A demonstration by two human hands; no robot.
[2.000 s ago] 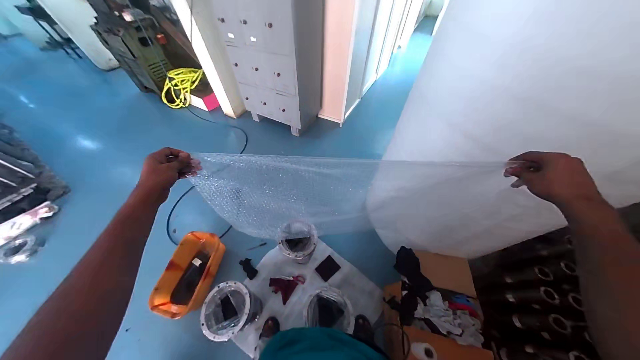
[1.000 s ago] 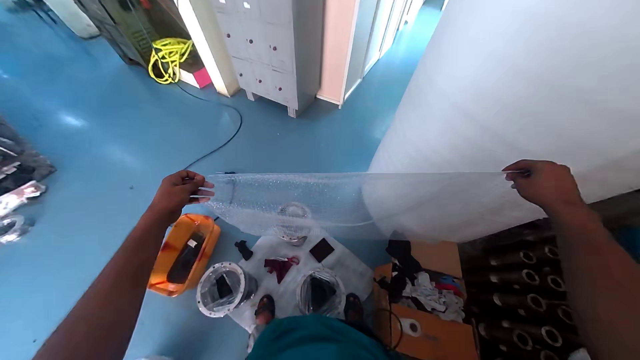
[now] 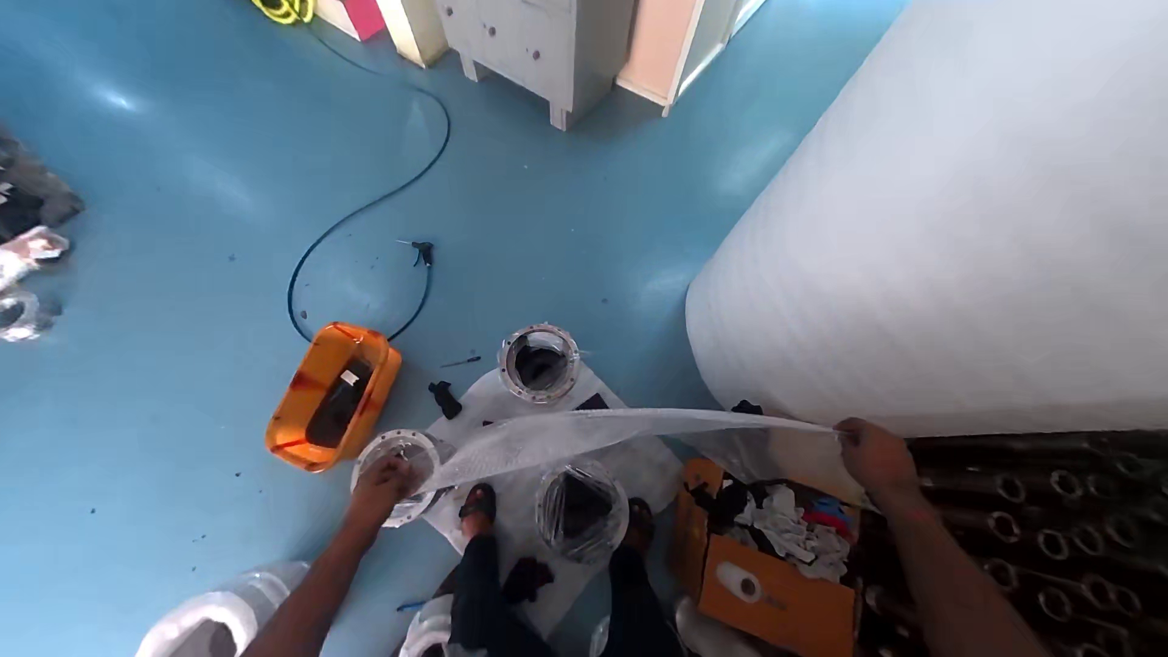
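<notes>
Between my hands stretches a translucent sheet of bubble wrap [image 3: 566, 436], sagging slightly. My left hand [image 3: 388, 479] pinches its left end, over a flanged metal ring part [image 3: 401, 440]. At the right end, my right hand [image 3: 878, 461] grips the sheet near the foot of a large white roll [image 3: 949, 237]. Below the sheet, a plastic-wrapped round flanged part [image 3: 582, 511] stands between my feet on a white floor sheet [image 3: 639, 461]. Another flanged cylinder [image 3: 538, 363] stands just beyond the bubble wrap.
An orange tub [image 3: 336, 397] with a dark object sits at left, near an air blow gun [image 3: 422, 253] on a hose. A cardboard box [image 3: 776, 593] of rags stands at right, beside stacked dark tubes [image 3: 1031, 520]. Grey lockers [image 3: 538, 46] stand ahead.
Both hands have moved down, the left one also inward to over the flanged part at left. The bubble wrap has come down with them, still held at both ends. The view has tilted downward.
</notes>
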